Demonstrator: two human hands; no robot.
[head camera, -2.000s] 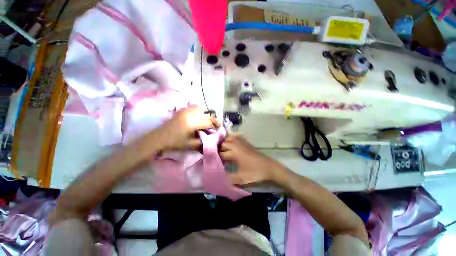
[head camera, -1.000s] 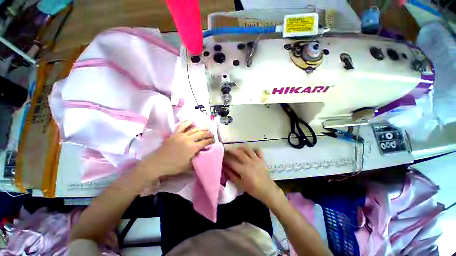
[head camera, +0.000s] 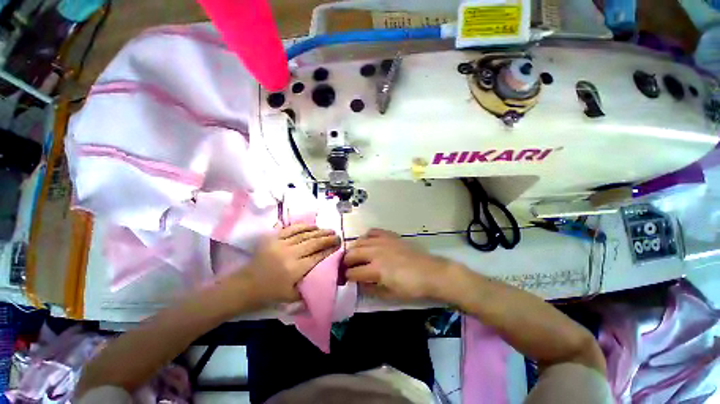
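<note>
The pale pink garment body (head camera: 170, 114) with darker seam lines lies heaped left of the needle. A narrower, deeper pink garment part (head camera: 320, 296) hangs in a point over the table's front edge. My left hand (head camera: 296, 256) lies flat on the cloth just in front of the presser foot (head camera: 341, 193), fingers together, pressing it down. My right hand (head camera: 383, 264) is at the right edge of the cloth, fingers curled, pinching the edge of the deeper pink part. The fingertips' exact grip is partly hidden.
The cream sewing machine head (head camera: 426, 126) stretches right from the needle. Black-handled scissors (head camera: 493, 225) lie under its arm, with blue-handled snips (head camera: 564, 229) to their right. A control panel (head camera: 651, 235) is at the right end. Pink cloth pieces (head camera: 663, 339) are piled at lower right.
The view has shifted. The pink part was bunched between both hands and now lies flatter, hanging down. My right hand has moved in against the cloth edge; my left stays on the cloth.
</note>
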